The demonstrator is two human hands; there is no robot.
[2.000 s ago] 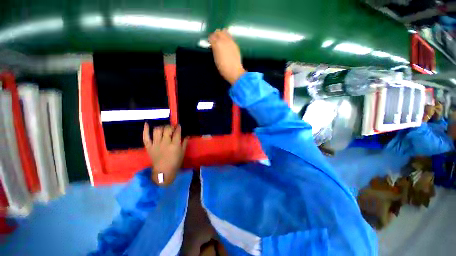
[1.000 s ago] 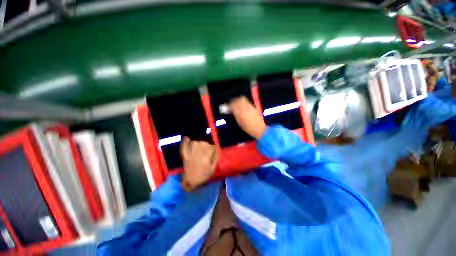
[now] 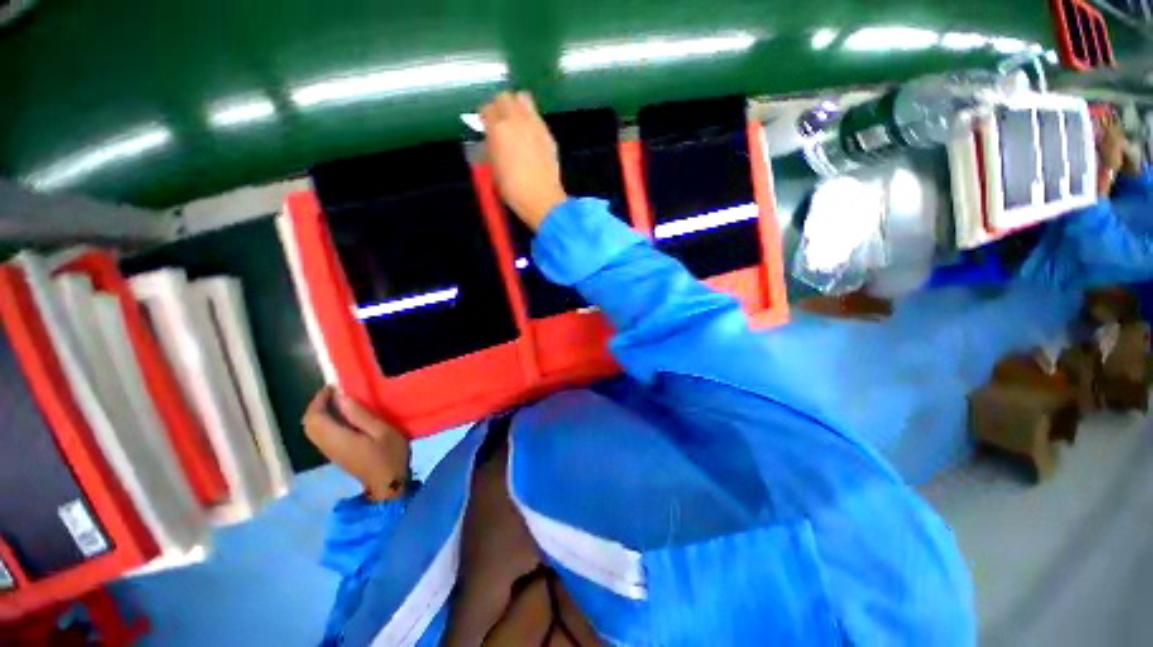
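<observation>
A red foam tray (image 3: 455, 399) lies in front of me with three glossy black display panels, the left one (image 3: 411, 259) fully visible. My right hand (image 3: 521, 154) is over the far edge of the middle panel (image 3: 588, 164) and pinches a small white wiping cloth (image 3: 473, 121). My left hand (image 3: 357, 436) is at the tray's near left corner, its fingers on the corner; the thumb side is partly hidden. White light streaks reflect on the panels.
A tray stack (image 3: 177, 392) stands at the left. The green conveyor (image 3: 379, 44) runs behind the tray. At the right are a crumpled clear bag (image 3: 841, 234), a large plastic bottle (image 3: 891, 124) and another tray stack (image 3: 1024, 164) beside a person's blue sleeve (image 3: 1075, 240).
My right hand has moved from the middle panel's face to its far edge. My left hand has moved from the left panel to the tray's near left corner.
</observation>
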